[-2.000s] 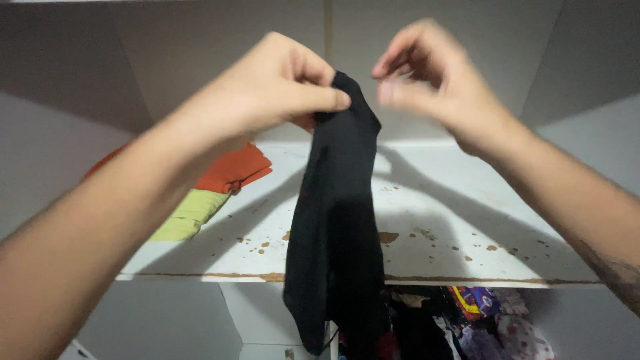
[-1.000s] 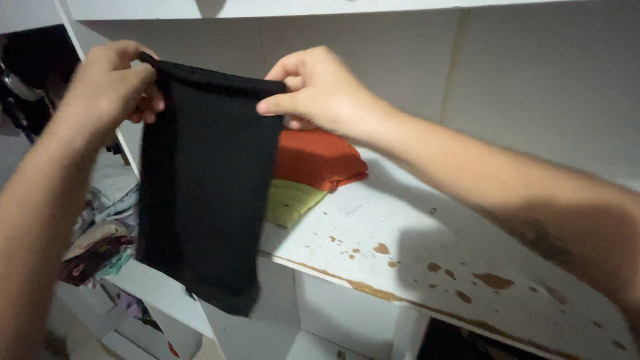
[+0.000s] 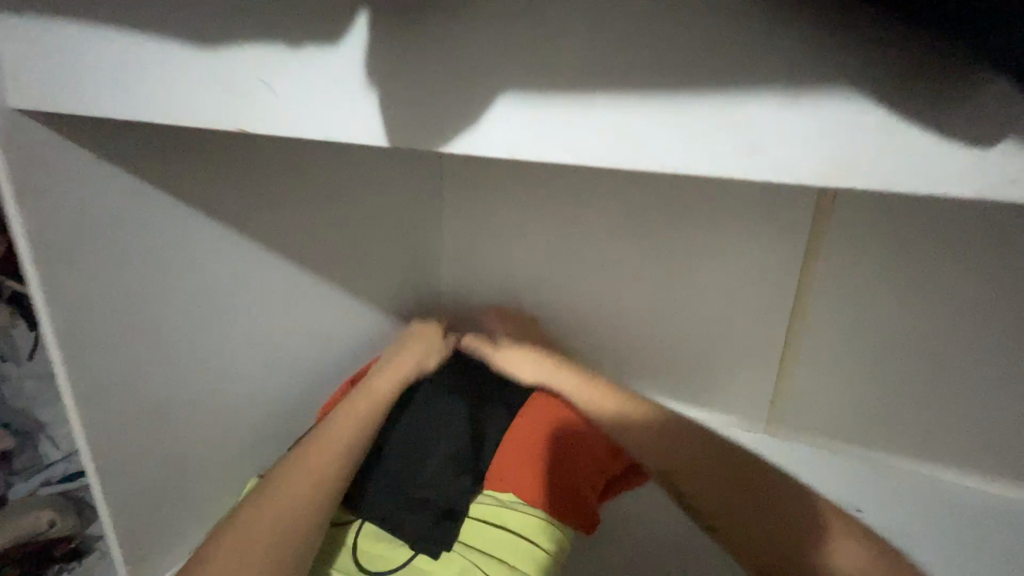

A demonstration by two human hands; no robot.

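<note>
A folded black cloth garment (image 3: 436, 448) lies over an orange cloth (image 3: 544, 456) and a yellow-green pleated cloth (image 3: 512, 532) in the shelf's corner. My left hand (image 3: 424, 348) is at the far left edge of the black garment, and my right hand (image 3: 512, 360) is at its far right edge. Both hands are blurred, and whether the fingers pinch the fabric is hard to see. A thin black cord (image 3: 360, 552) loops out from the garment's near end, over the yellow-green cloth.
The white side panel (image 3: 200, 344) stands left of the pile, and the back panel (image 3: 640, 280) is behind it. Overhead runs the edge of an upper shelf (image 3: 640, 132). Beyond the side panel, at far left, are other jumbled clothes (image 3: 40, 448).
The black garment, held up in front of the shelf one second ago, now rests on the orange and yellow-green cloths. Both hands have moved with it to the shelf's corner. The view has shifted left.
</note>
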